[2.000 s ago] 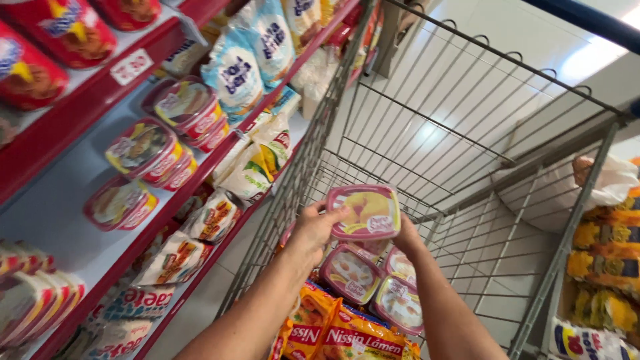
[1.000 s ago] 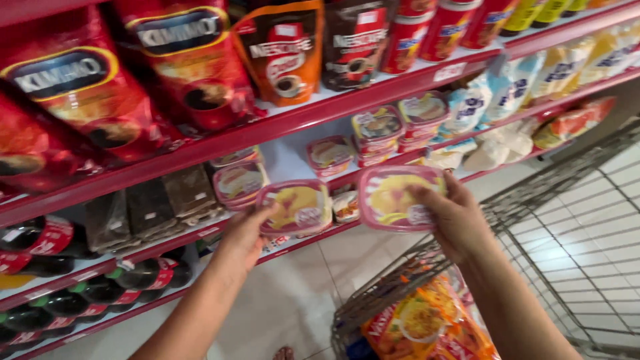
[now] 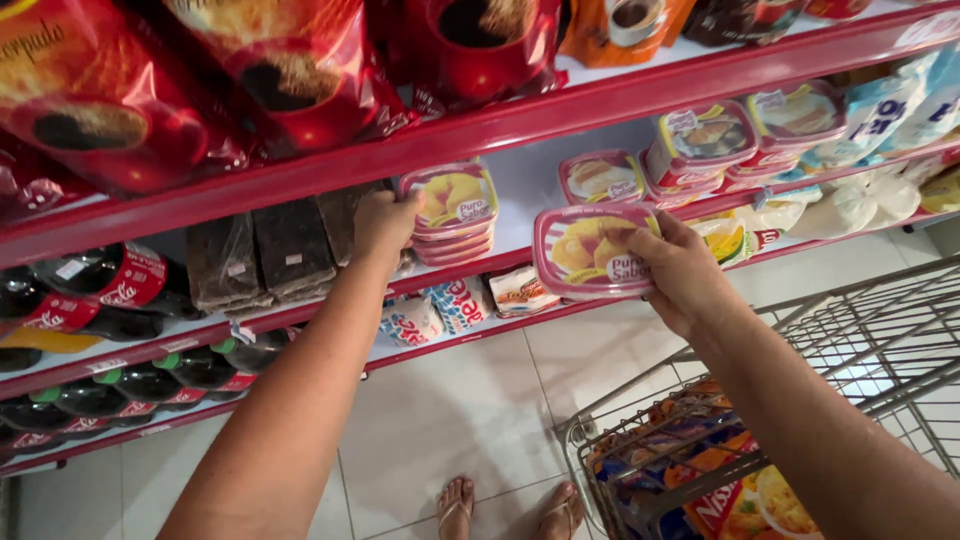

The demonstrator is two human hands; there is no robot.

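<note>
My left hand (image 3: 386,225) grips the left side of a pink plastic tub with a yellow-pictured lid (image 3: 452,199), on top of a stack of similar tubs on the middle shelf. In my right hand (image 3: 667,262) is another pink tub (image 3: 589,251), held by its right edge in front of the shelf, lid facing me. Behind it sits a tub with a pale-pictured lid (image 3: 602,177), and to the right stand more stacked tubs (image 3: 705,139).
Coffee pouches (image 3: 292,75) fill the upper shelf. Dark wrapped blocks (image 3: 289,251) and cola bottles (image 3: 120,281) lie at left. A wire shopping cart (image 3: 675,360) holding Nissin noodle packs (image 3: 739,487) is at lower right. My sandalled feet (image 3: 456,506) are below.
The view has swung from the cart to the shelf. My left hand has brought its tub onto the shelf stack. Two seconds ago both hands held one tub over the cart.
</note>
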